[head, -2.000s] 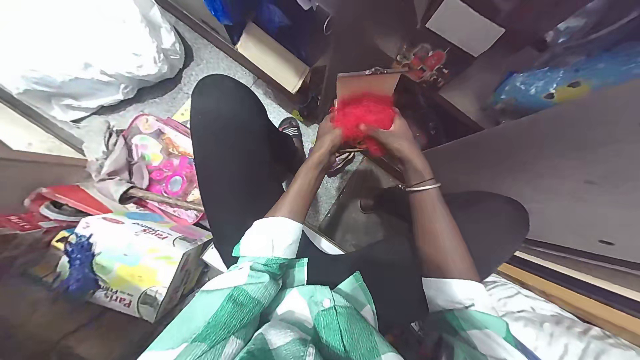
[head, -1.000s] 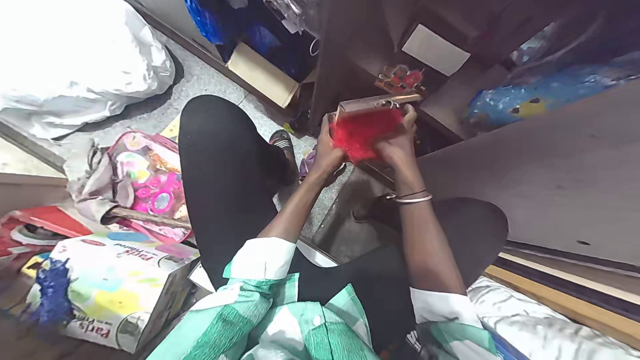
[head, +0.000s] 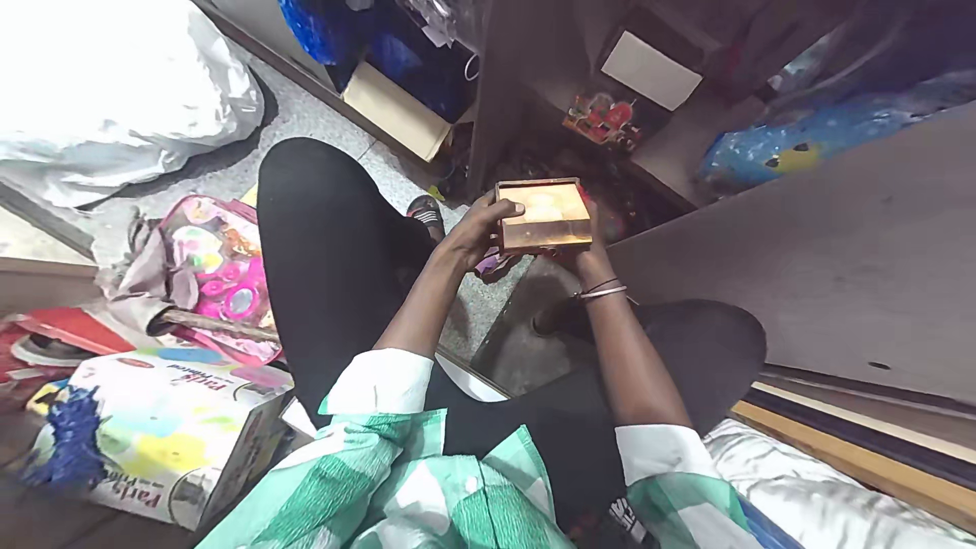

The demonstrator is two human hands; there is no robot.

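Note:
A small shallow box (head: 550, 236) with brown edges and a bright, cream-coloured inside or panel is held between both hands at the centre of the head view. My left hand (head: 482, 227) grips its left side, the thumb lying over the pale surface. At the right side is my right hand (head: 594, 248), its fingers mostly hidden behind the box. A little red material (head: 585, 200) shows at the box's right edge; the rest of it is hidden.
An open dark cabinet compartment holds a red figured ornament (head: 604, 120) and a white box (head: 651, 70). Beside it lies a cream box (head: 397, 110). A blue plastic bag (head: 808, 145) is at right. Left are a white sack (head: 114, 99), a pink toy pack (head: 229, 282) and a printed carton (head: 175, 427).
The red fluffy material that was in front of the box is now almost out of sight. The box has been turned, and its pale, bright face shows.

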